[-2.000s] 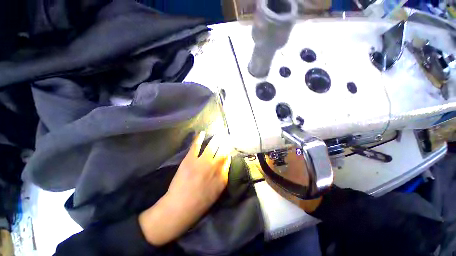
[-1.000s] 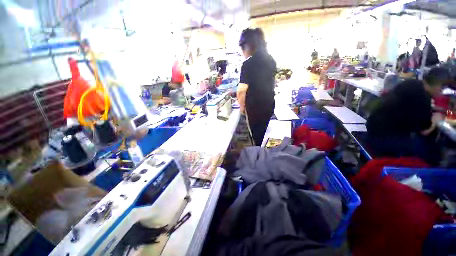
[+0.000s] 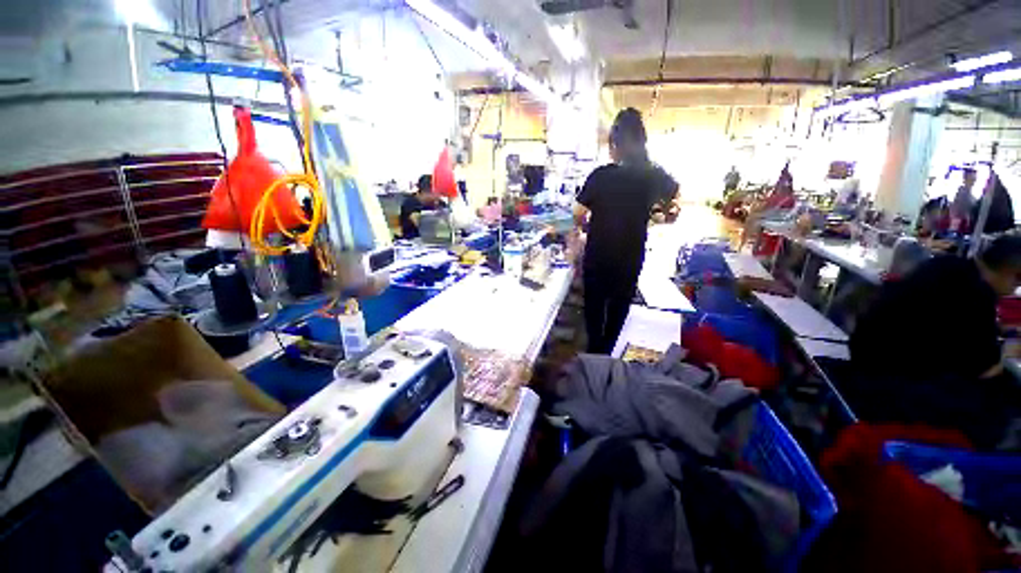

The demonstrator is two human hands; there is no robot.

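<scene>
Neither of my hands shows in the current view. The white sewing machine [image 3: 336, 448] with a blue stripe stands at the lower left, its dark panel at the far end of the head. A bunch of thin black strips [image 3: 347, 520] lies under its arm. A small dark tool, perhaps thread snips [image 3: 438, 496], lies right of the strips. Dark grey garments [image 3: 661, 448] are heaped in a blue plastic basket [image 3: 797, 476] right of the machine table. The needle area is not visible.
An open cardboard box [image 3: 146, 381] with clear plastic inside is behind the machine. A black thread cone [image 3: 233, 296] stands near it. A shiny flat packet [image 3: 490, 376] lies beyond the machine. Red cloth [image 3: 896, 504] is at right. A person in black [image 3: 623, 224] stands ahead.
The view has swung up from the close sewing area to the room, and my hands have left the picture. Since the middle frame, it has tilted slightly upward and left.
</scene>
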